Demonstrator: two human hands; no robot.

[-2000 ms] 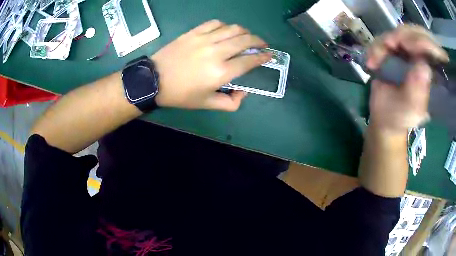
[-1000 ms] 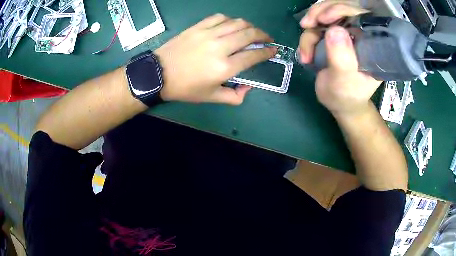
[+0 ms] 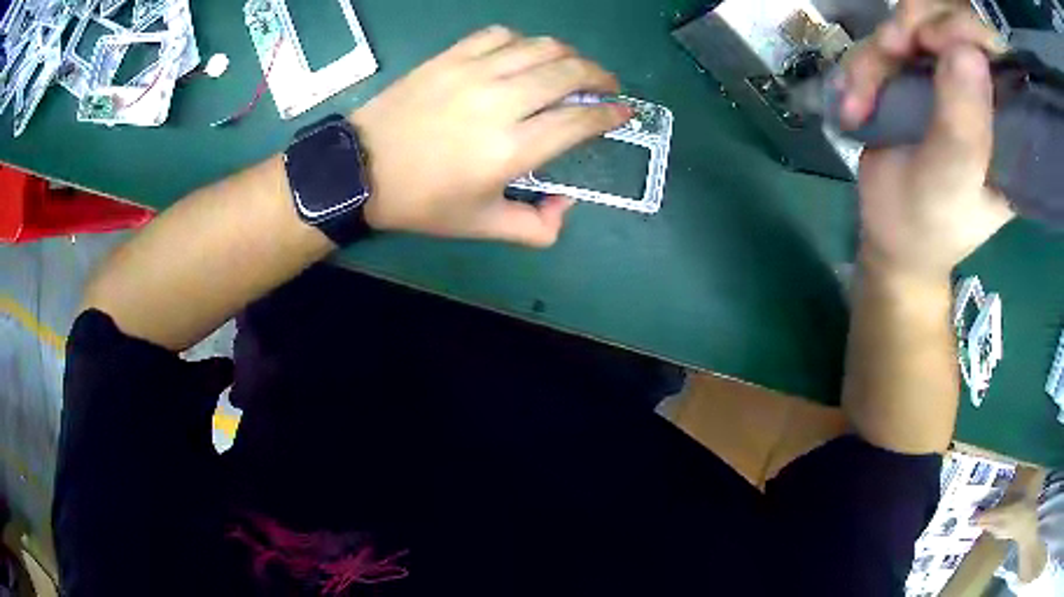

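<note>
A white plastic frame (image 3: 657, 175) with a large rectangular window lies on the green bench. A small green circuit board (image 3: 639, 118) shows at its far end, partly covered by my fingers. My left hand (image 3: 473, 140), with a watch on the wrist, holds the frame by its left end. My right hand (image 3: 928, 152) is blurred and grips the grey electric screwdriver (image 3: 1027, 134). The tool's front end points left over the open metal screw feeder (image 3: 779, 53); its tip is too blurred to make out.
Overlapping white frames (image 3: 123, 76) lie at the far left. Another frame (image 3: 321, 82) with a red wire lies beyond my left wrist. A set-aside frame (image 3: 980, 341) is right of my right forearm. A red stool (image 3: 70, 208) stands at left. Another person's hand (image 3: 1017, 525) shows at lower right.
Compared with one second ago, my right hand and the screwdriver have moved right, away from the frame to the feeder. My left hand still holds the frame. Another person's hand has appeared at lower right.
</note>
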